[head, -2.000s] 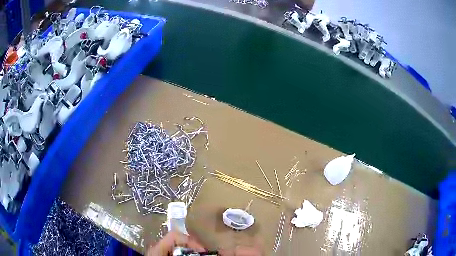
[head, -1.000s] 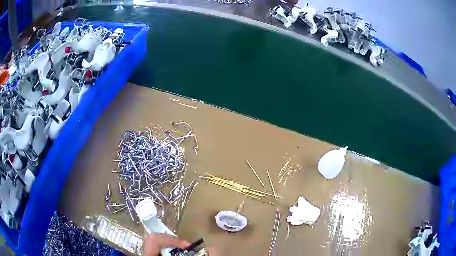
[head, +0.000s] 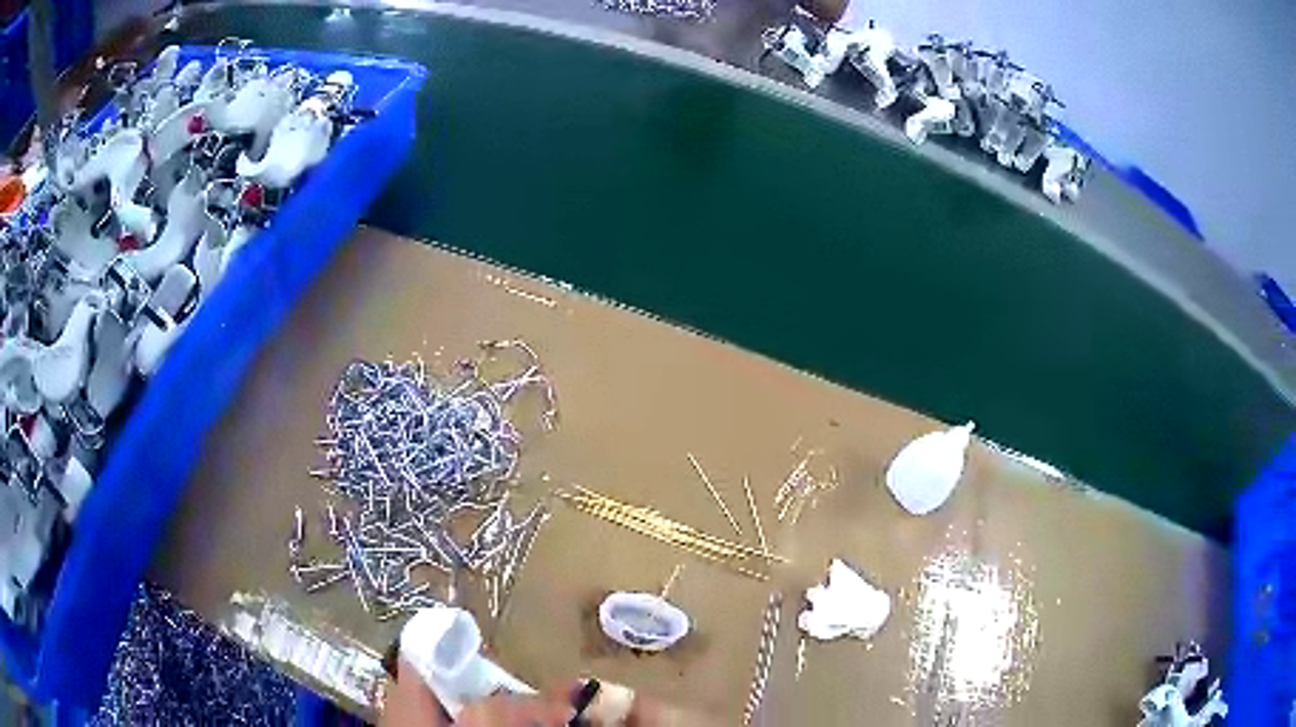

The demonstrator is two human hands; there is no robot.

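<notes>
A white-handled assembly (head: 452,653) is held upright at the bottom edge of the view. My left hand (head: 412,699) is closed around it and is cut off by the frame's edge. My right hand (head: 625,706) is at its right side, blurred and mostly cut off, by a small dark part (head: 584,696); its grip is unclear. Silver bent wire parts (head: 419,443) lie in a tangled pile beyond my left hand. A small white cup (head: 644,621) with a stick in it stands beyond my right hand.
Yellow-tan sticks (head: 668,531), a crumpled white wipe (head: 844,602) and a white squeeze bottle (head: 928,470) lie on the bench. A blue bin (head: 235,338) heaped with white-handled units stands left. Another blue bin (head: 1265,597) is right. A green belt (head: 796,213) runs behind.
The white handle first moved left, then turned, so its hollow end now shows. The dark part has shifted slightly right. The bench items appear slightly further left as the view shifted.
</notes>
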